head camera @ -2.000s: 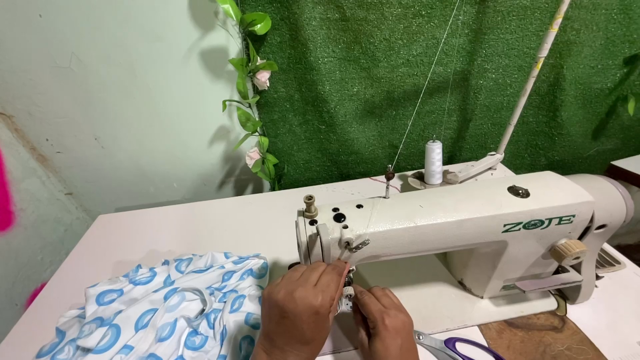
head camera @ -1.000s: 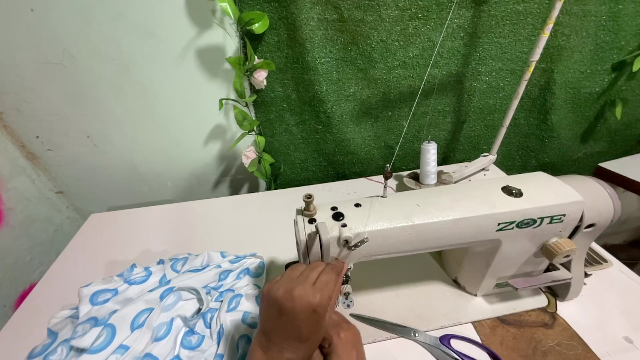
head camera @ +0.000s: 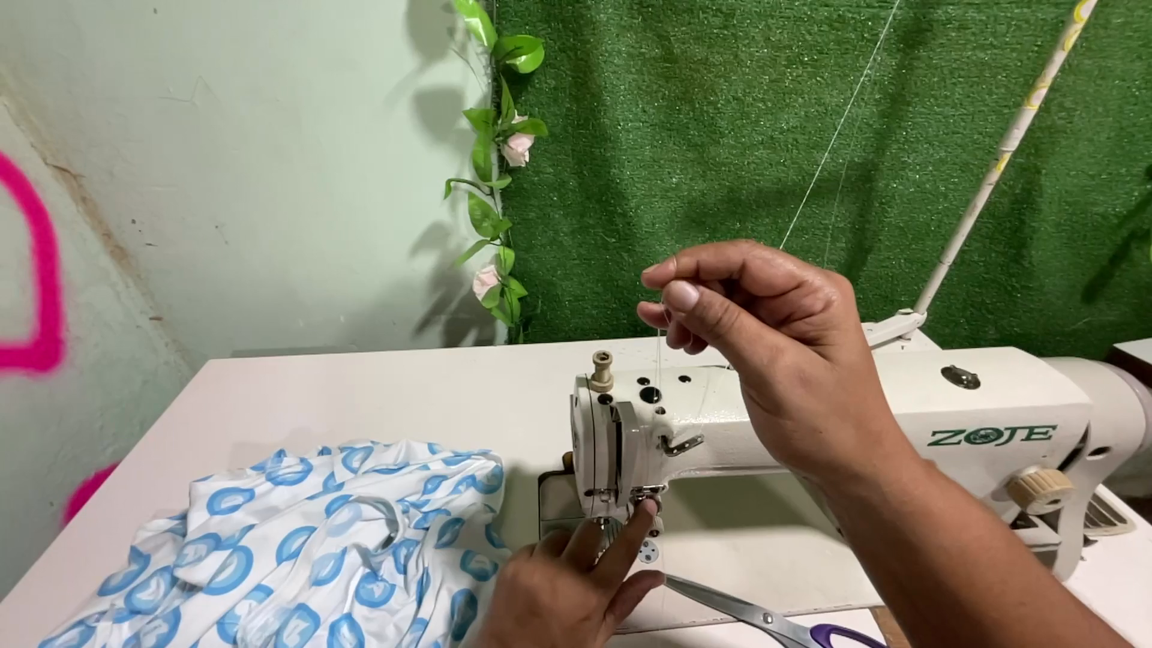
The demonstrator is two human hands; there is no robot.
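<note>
A white Zoje sewing machine [head camera: 864, 432] stands on a pale table. My right hand [head camera: 765, 333] is raised above the machine's arm, its thumb and fingertips closed on a thin white thread [head camera: 659, 360] that runs down toward the machine head. Low at the head is my left hand [head camera: 585, 567], its index fingertip touching the thread guide [head camera: 646, 492] on the front; the needle area is partly hidden behind its fingers. To the left lies a bunched white fabric with blue rings [head camera: 306, 540]. Right of my left hand rest metal scissors [head camera: 747, 612] with purple handles.
Behind the table [head camera: 360, 396] hangs a green grass-like backdrop [head camera: 630, 180], with an artificial leafy vine [head camera: 486, 216] along its left edge. A tall wrapped pole [head camera: 1008, 153] rises behind the machine. Another thread [head camera: 837, 135] slants down behind my right hand.
My right hand has risen from low beside the machine head to above its arm, with thread in its fingers. My left hand has stayed low at the head, its index finger now extended.
</note>
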